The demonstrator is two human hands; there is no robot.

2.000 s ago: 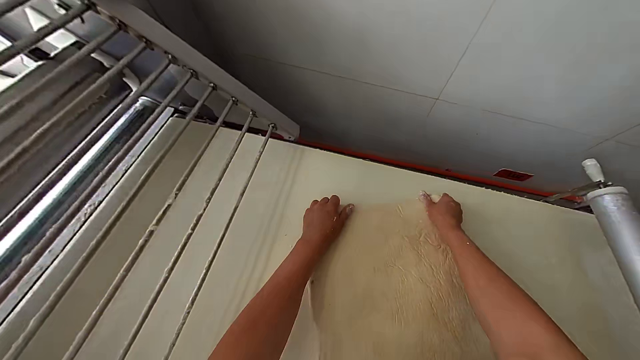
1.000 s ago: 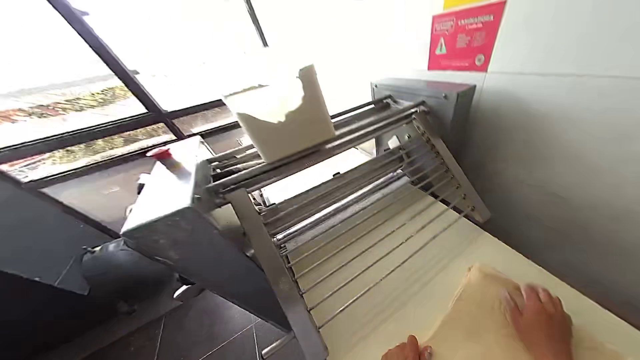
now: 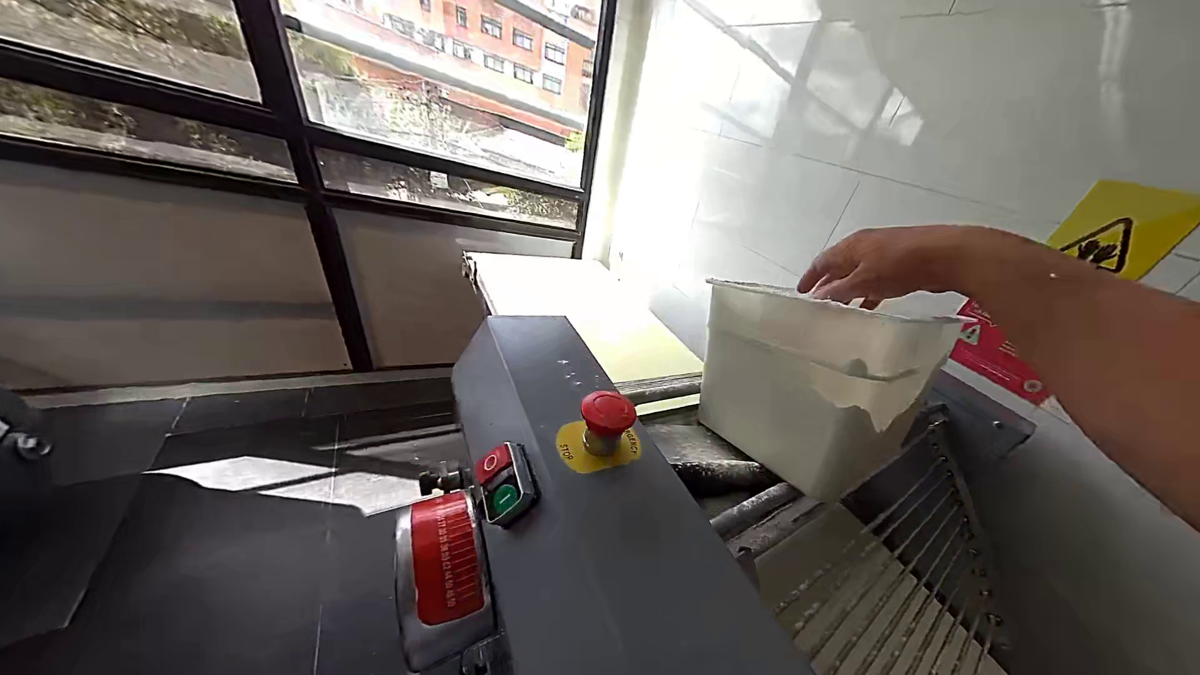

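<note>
My right hand (image 3: 858, 267) reaches in from the right edge over a white plastic bin (image 3: 797, 394). Its fingers dip behind the bin's rim, so their tips and anything between them are hidden. The bin stands tilted in view on the metal top of a dough sheeter (image 3: 623, 562), above its rollers, with whitish residue on its wall. My left hand is out of view, and so is the dough sheet.
On the sheeter's grey housing are a red emergency stop knob (image 3: 607, 412), a red and green switch (image 3: 506, 483) and a red scale dial (image 3: 447, 560). A rod guard (image 3: 900, 581) slopes at lower right. Behind lies a pale conveyor belt (image 3: 600, 309), near windows and a tiled wall.
Both hands lay on the dough sheet in the earlier frames. My right hand has left it and is now at the white bin. The view has swung far left.
</note>
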